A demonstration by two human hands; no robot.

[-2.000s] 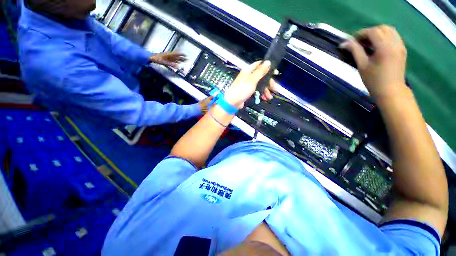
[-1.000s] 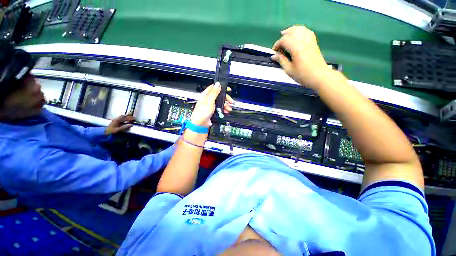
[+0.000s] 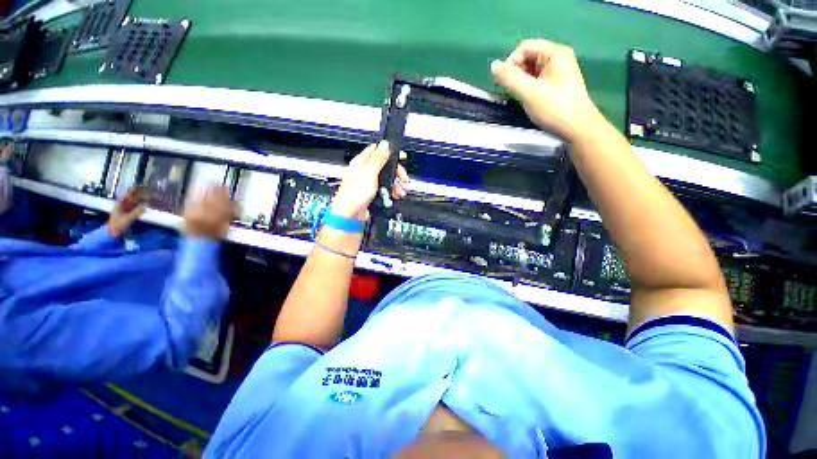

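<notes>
A black open rectangular pallet frame (image 3: 392,134) is tilted up over the rail line, with silver clips at its corners and a thin silver strip along its far bar. My left hand (image 3: 363,184), with a bright blue wrist strap, grips its left bar. My right hand (image 3: 545,85) is above the far bar, fingers curled; whether it holds something small cannot be told. Through and below the frame, a black pallet (image 3: 475,242) with green circuit boards lies on the rail. Another pallet with a green board (image 3: 305,204) lies to its left.
A green belt (image 3: 430,40) runs behind the rail. A slotted black pallet (image 3: 694,103) lies on it at right, another (image 3: 146,49) at left. Another person's hand (image 3: 210,212) and blue sleeve (image 3: 193,291) are at the rail on the left. More board pallets lie at right.
My right hand has lifted slightly off the frame's far bar. The frame's near side sits lower and further left. The other person's near arm has drawn back left from my left wrist.
</notes>
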